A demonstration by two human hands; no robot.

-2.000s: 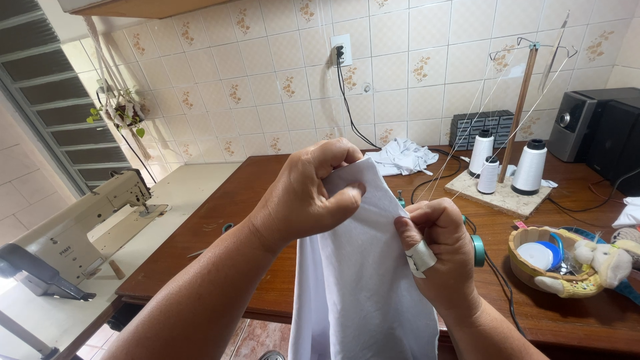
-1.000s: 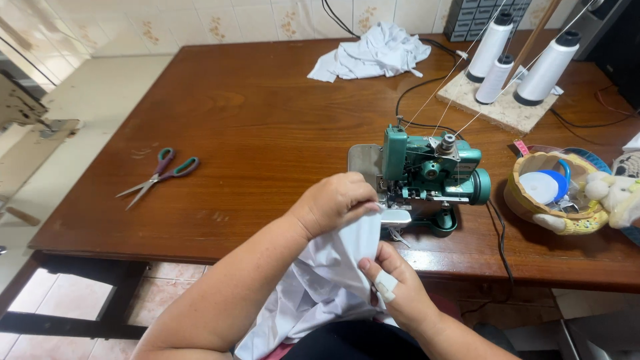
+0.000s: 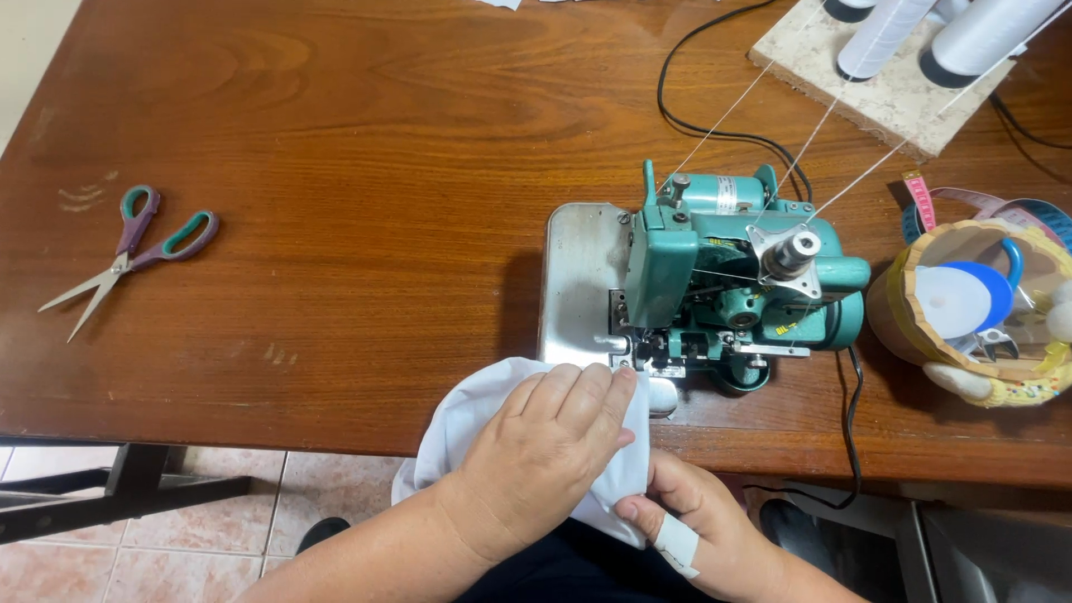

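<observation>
A green overlock sewing machine [image 3: 737, 260] stands at the table's front edge, with threads running up from it. White fabric [image 3: 469, 410] lies partly on the edge just in front of its metal plate and hangs down toward my lap. My left hand [image 3: 548, 435] rests on top of the fabric, fingers together and pointing at the presser foot area; whether it pinches the cloth is hidden. Below and to the right, my right hand [image 3: 687, 511] holds the fabric's edge between thumb and fingers. White tape wraps part of my right thumb.
Scissors [image 3: 121, 264] lie with blades apart on the wooden table [image 3: 352, 209] at left. White thread cones [image 3: 888, 33] stand on a stone base [image 3: 888, 100] at upper right. A basket [image 3: 904, 293] holding small items sits right of the machine, beside a measuring tape [image 3: 919, 201]. A black cord crosses behind the machine.
The fabric, held up in both hands two seconds ago, has come down to the front of the machine. My left hand has gone from gripping its top to lying over it. The view has tilted down.
</observation>
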